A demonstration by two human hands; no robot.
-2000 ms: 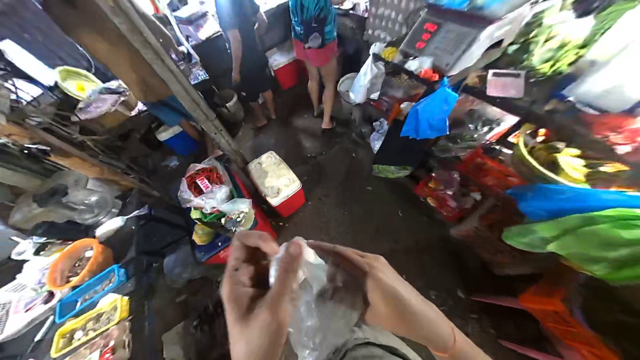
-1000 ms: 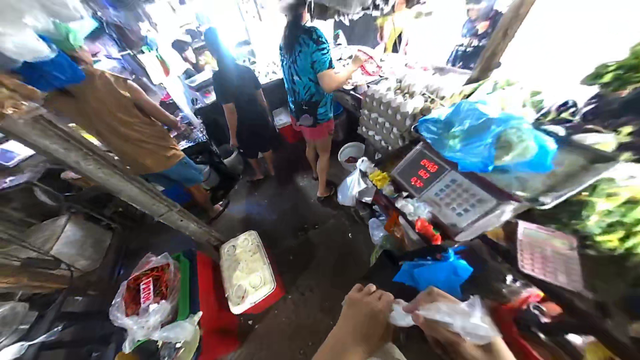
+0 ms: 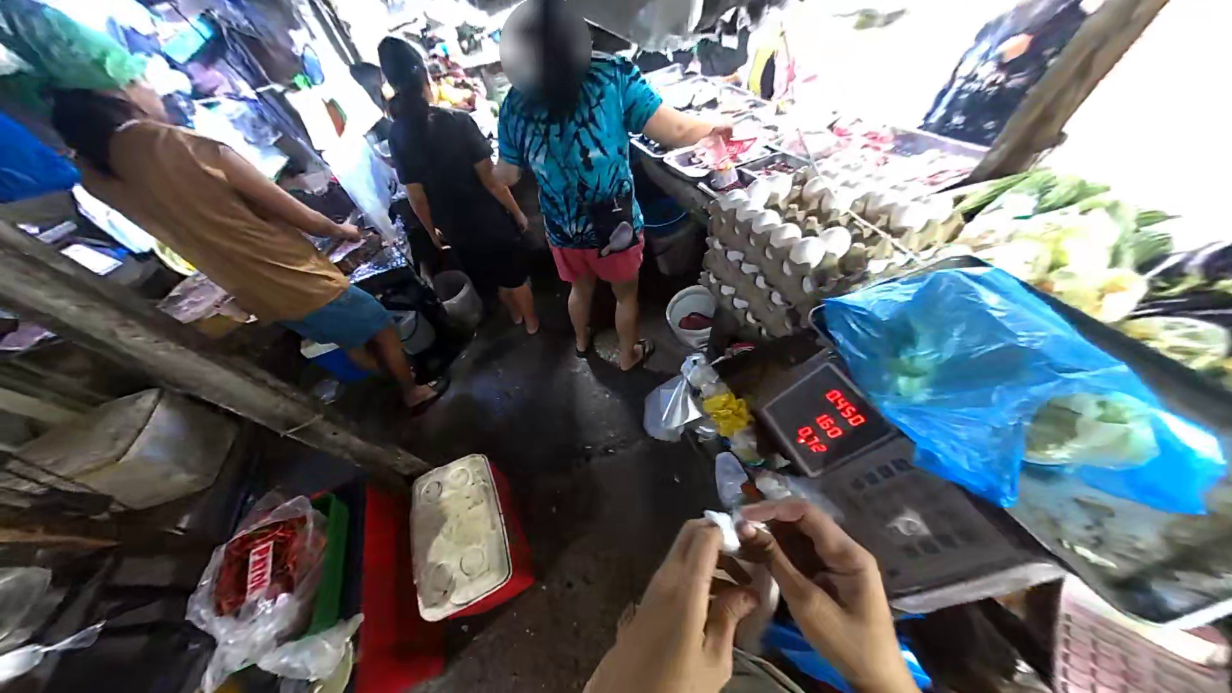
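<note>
Both hands meet low in the view, just left of a digital scale. My left hand (image 3: 679, 602) pinches one side of a small clear plastic bag (image 3: 724, 531) between thumb and fingers. Touching the same bag from the right is my right hand (image 3: 823, 577), its fingertips close to the left ones. Part of the bag is hidden behind the fingers. The digital scale (image 3: 895, 491) has a lit red display, and on its metal tray (image 3: 1068, 568) lies a blue plastic bag (image 3: 1001, 356) with a pale green vegetable inside.
Stacked egg trays (image 3: 770, 250) stand behind the scale, near a white bucket (image 3: 690, 316). Three people are ahead, one in a blue patterned shirt (image 3: 577, 144). A red cooler with a whitish lid (image 3: 462, 539) sits on the wet floor beside a slanting wooden post (image 3: 192, 356) and a bag of red chillies (image 3: 260, 568).
The view has swung right toward the scale. The clear bag, spread between my hands two seconds ago, now shows as a small bunched part at my fingertips.
</note>
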